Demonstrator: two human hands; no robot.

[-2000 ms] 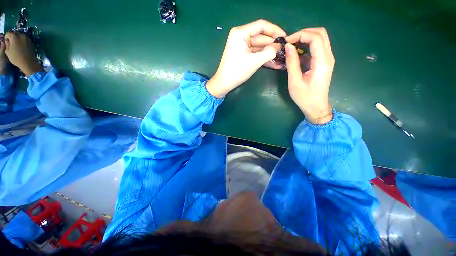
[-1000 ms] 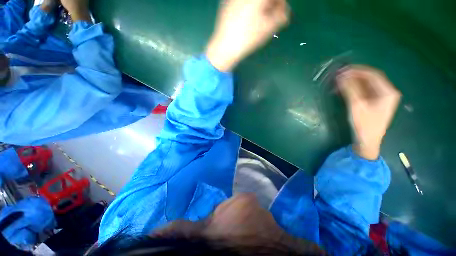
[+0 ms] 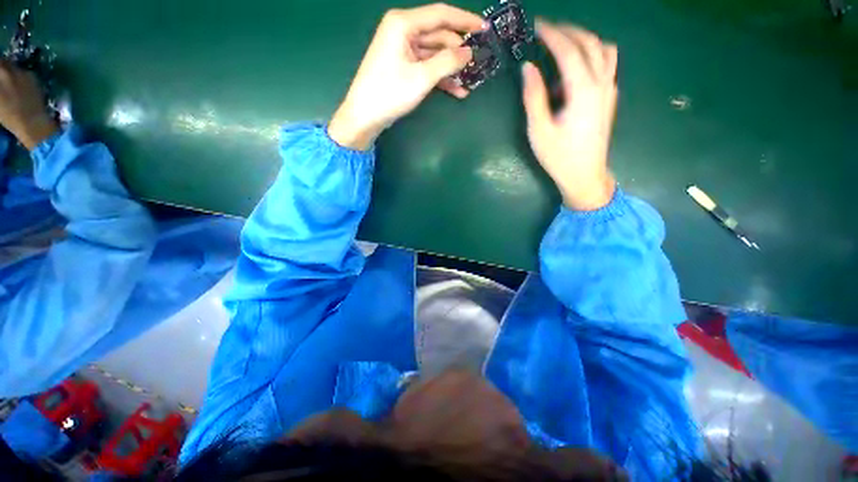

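A dark electronic module [image 3: 509, 25] with silvery glints is in front of me near the top of the head view. My left hand [image 3: 411, 66] holds it from the left, with thumb and fingers pinched on its lower left part. My right hand [image 3: 576, 99] is just to the right of the module, fingers apart and slightly blurred. No thing shows between its fingertips, and I cannot tell whether a fingertip touches the module's edge.
The green work surface [image 3: 282, 56] stretches across the view. A pen-like tool [image 3: 721, 216] lies at the right. A neighbour's hand [image 3: 23, 102] is by a glittering dark pile [image 3: 30, 47] at the left. Red stools [image 3: 141, 439] stand on the floor at the lower left.
One second ago my hands were apart and blurred over the surface. My left hand now holds the module, and my right hand has moved up and left beside it. The view has shifted.
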